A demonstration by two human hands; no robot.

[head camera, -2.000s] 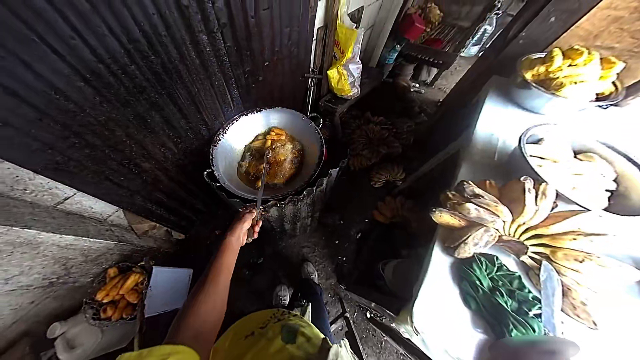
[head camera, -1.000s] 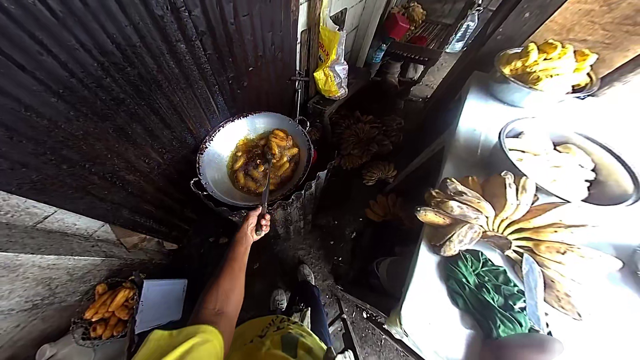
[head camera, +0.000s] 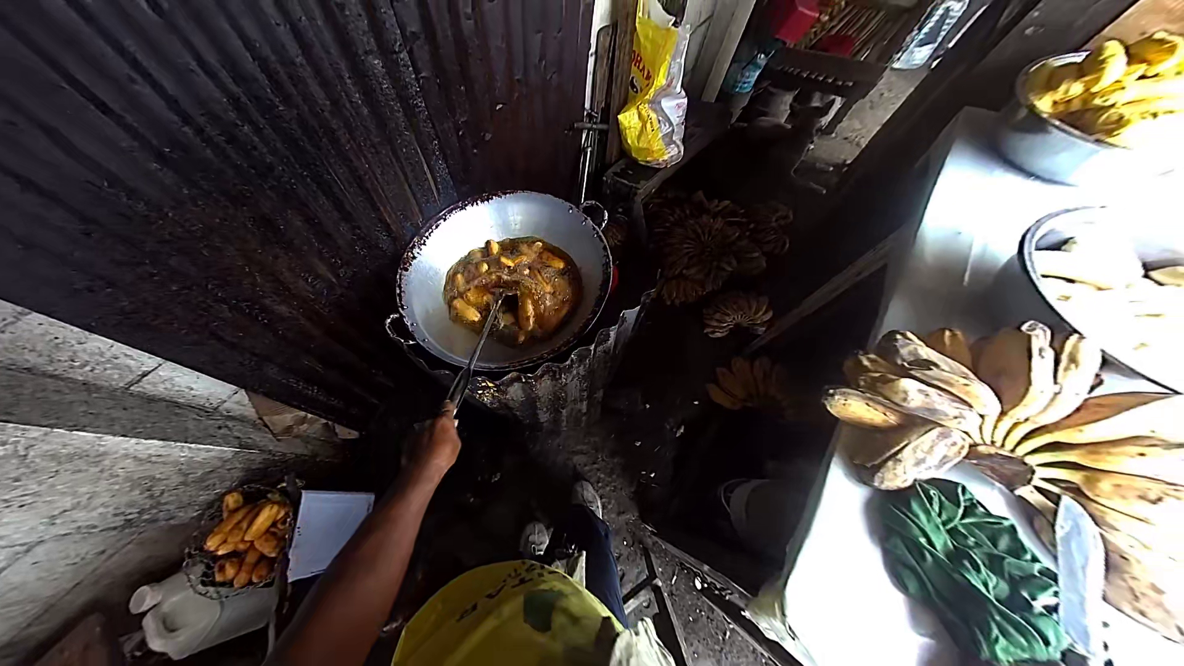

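My left hand (head camera: 432,447) is closed around the handle of a long metal utensil (head camera: 476,356). Its far end dips among browned, banana-like pieces (head camera: 525,310) in bubbling oil, inside a wide two-handled metal wok (head camera: 546,215). The submerged end of the utensil is hidden. My right hand is not in view. The wok sits over a stove ringed by corrugated metal (head camera: 555,393). At the lower left, a wire basket (head camera: 205,578) holds several fried pieces (head camera: 248,536).
The table (head camera: 962,222) at right bears a banana bunch (head camera: 1004,467), green cloth (head camera: 971,573), a knife (head camera: 1078,560), a basin of peeled bananas (head camera: 1027,245) and a pot of yellow ones (head camera: 1054,162). Banana bunches (head camera: 708,240) lie beyond the wok. A plastic jug (head camera: 199,624) stands lower left.
The utensil's far end has moved from the upper part of the food toward the near side of the wok. My left hand has kept hold of it throughout.
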